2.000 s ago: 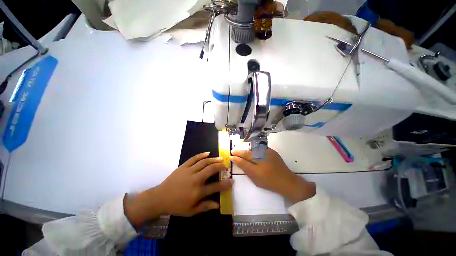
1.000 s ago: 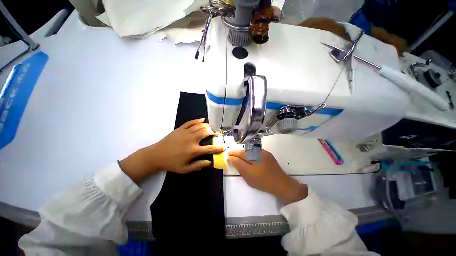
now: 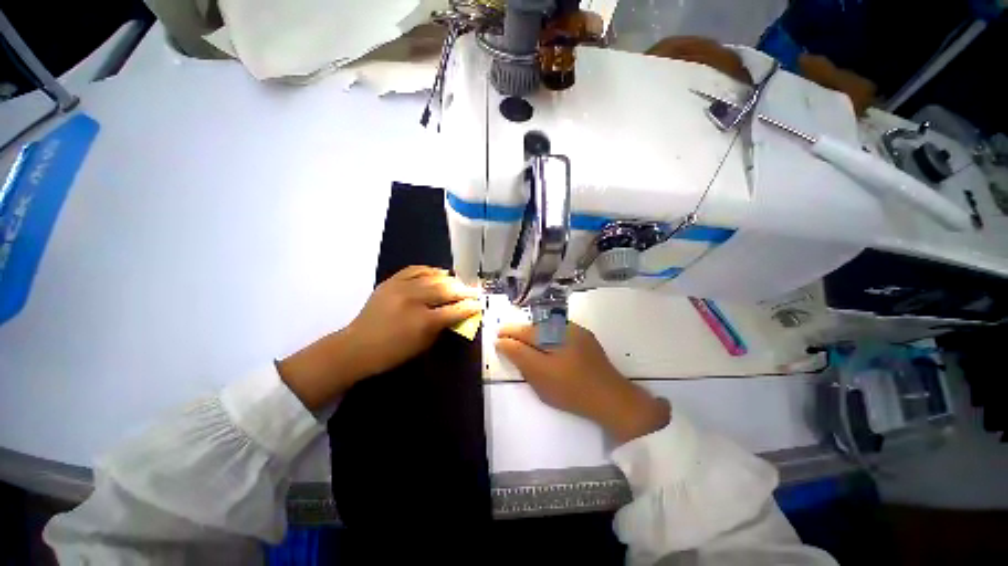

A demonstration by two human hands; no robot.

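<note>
A long black garment piece [image 3: 415, 420] lies on the table left of and up to the needle area, its lower end hanging over the front edge. My left hand [image 3: 403, 318] rests on it with fingertips by the presser foot. A short part of the yellow strip [image 3: 469, 326] shows tilted under those fingers; the rest is hidden. My right hand [image 3: 569, 370] lies flat just right of the needle area, its fingertips partly behind the grey knob; I see nothing held in it. The lit presser foot [image 3: 494, 296] is partly hidden.
The white sewing machine head [image 3: 652, 144] fills the upper right. A pink and blue pair of tools [image 3: 718, 326] lies on the machine bed. A clear box [image 3: 884, 404] is at the right. Pale sheets [image 3: 321, 33] lie behind. A measuring tape [image 3: 564, 495] runs along the front edge.
The black piece has moved forward past the needle. My left hand has moved forward with it, and the yellow strip, long and straight before, is now tilted and mostly covered. My right hand stays beside the needle.
</note>
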